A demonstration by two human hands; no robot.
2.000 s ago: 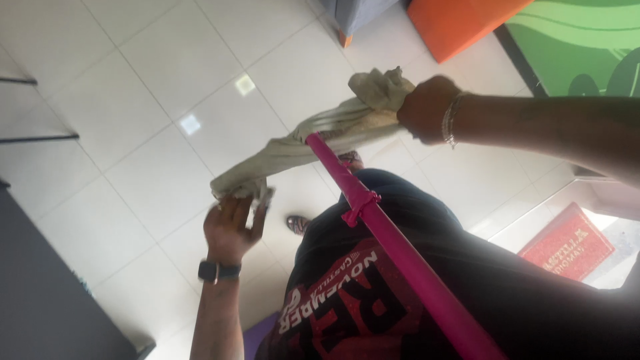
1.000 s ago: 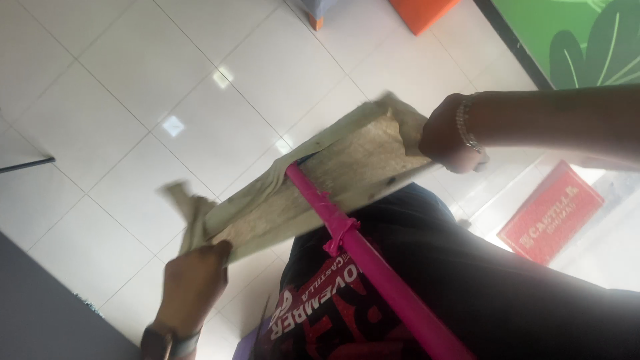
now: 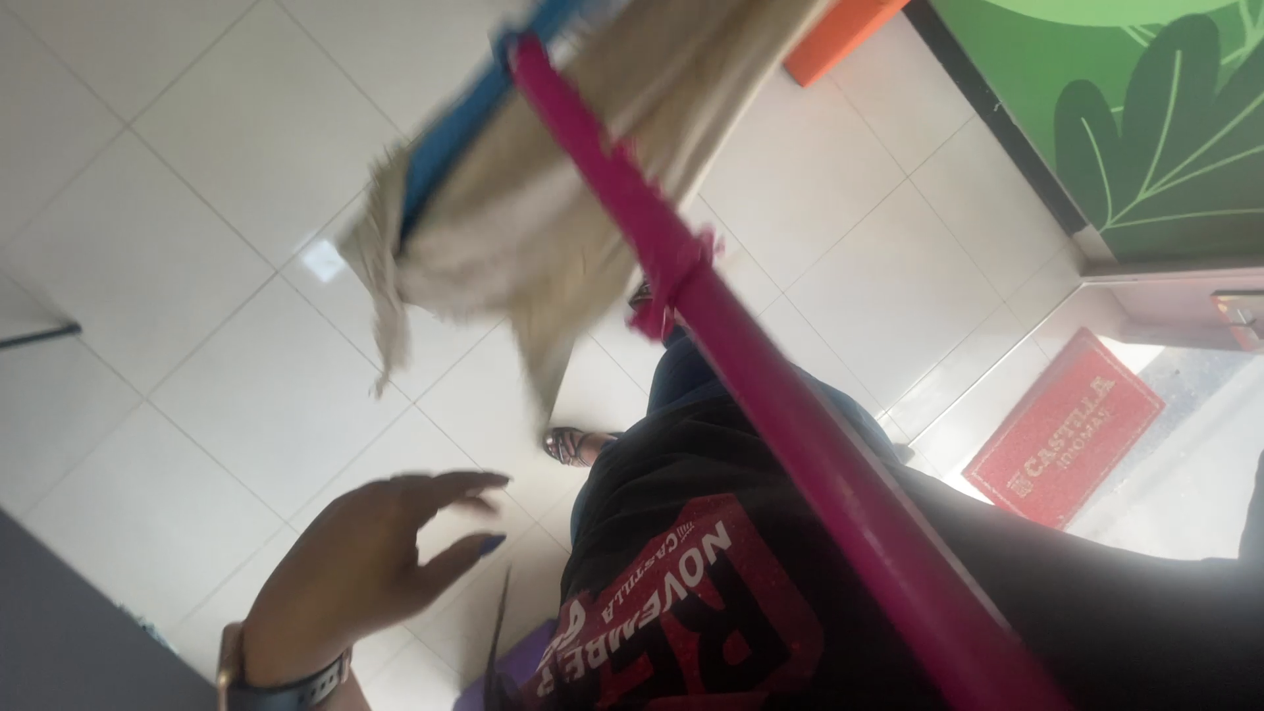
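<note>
A magenta pole (image 3: pixel 790 425) with a torn plastic sleeve runs diagonally up from the lower right across my dark shirt. Its far end meets a blue squeegee or mop head (image 3: pixel 449 148) at the top. A beige floor cloth (image 3: pixel 494 237), blurred by motion, hangs loose from that head, with a ragged corner to the left. My left hand (image 3: pixel 370 553), with a smartwatch on the wrist, is at the lower left, below the cloth and apart from it. Its fingers are spread and hold nothing. My right hand is out of view.
Pale floor tiles (image 3: pixel 207 326) lie below, with my sandalled foot (image 3: pixel 565 446) on them. A red doormat (image 3: pixel 1065 434) bearing writing is at the right, near a bright doorway. An orange piece of furniture (image 3: pixel 839 35) and a green leaf-patterned panel (image 3: pixel 1165 128) stand at the upper right. A dark grey surface (image 3: pixel 69 622) is at lower left.
My left hand has let go of the cloth. My right hand, on the cloth's other end before, has left the view. The cloth now hangs loose and the blue head shows.
</note>
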